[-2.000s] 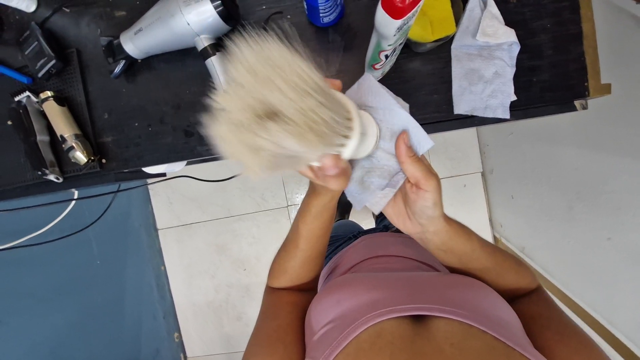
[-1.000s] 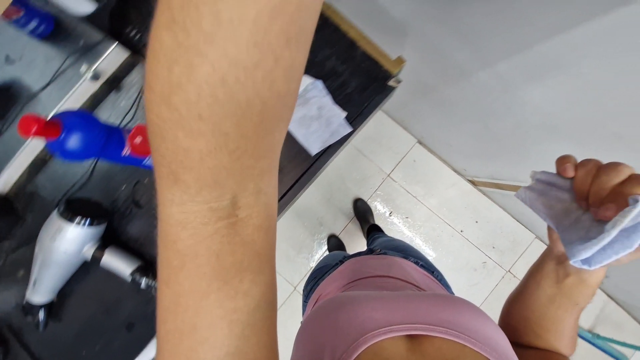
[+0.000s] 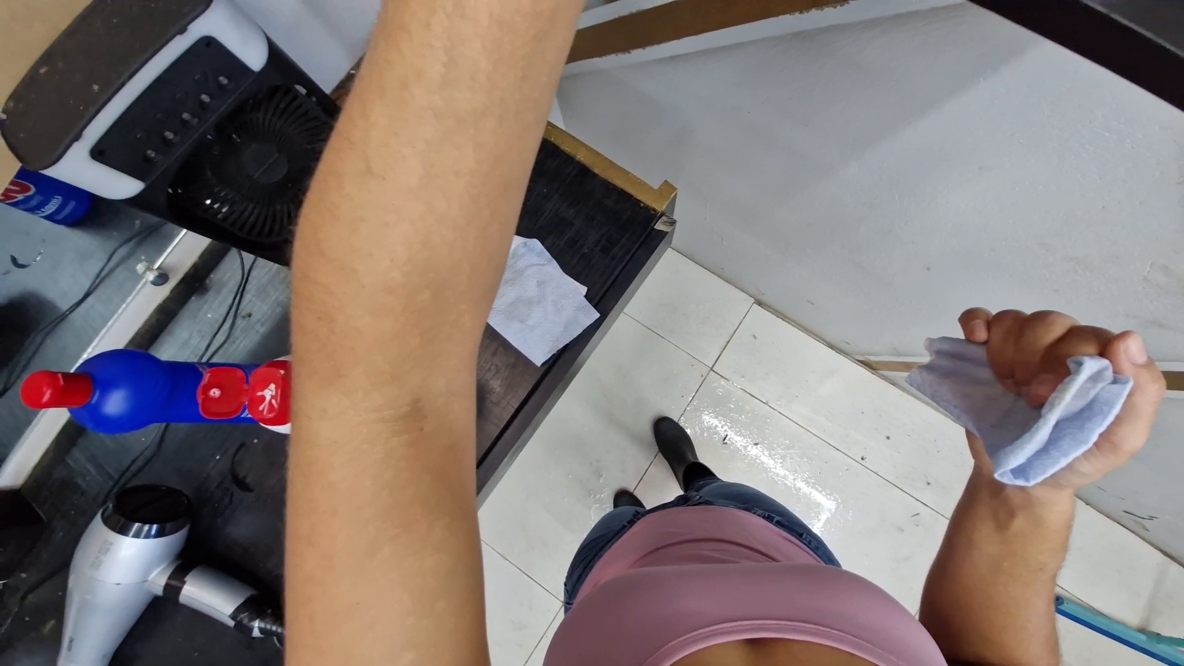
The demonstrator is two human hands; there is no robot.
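My right hand (image 3: 1064,388) is raised at the right side of the head view, its fingers closed around a crumpled light-blue cloth (image 3: 1017,416). My left forearm crosses the view from bottom to top left of the middle; its hand lies beyond the top edge, so what it holds is hidden. Under and beside that arm is the dark counter (image 3: 601,194), where another pale cloth (image 3: 541,301) lies flat near the edge. The neck brush does not show now.
Left of the arm are a silver hair dryer (image 3: 116,573), a blue bottle with red caps (image 3: 139,390), thin cables, a black and white fan unit (image 3: 250,157) and a blue can (image 3: 46,196). A white wall (image 3: 879,166) stands at the right, above the tiled floor (image 3: 786,416).
Two seconds ago both hands were together at the large pale-bristled brush and the cloth. They have since parted: the right hand moved away right with the cloth, the left out of view. The view has turned.
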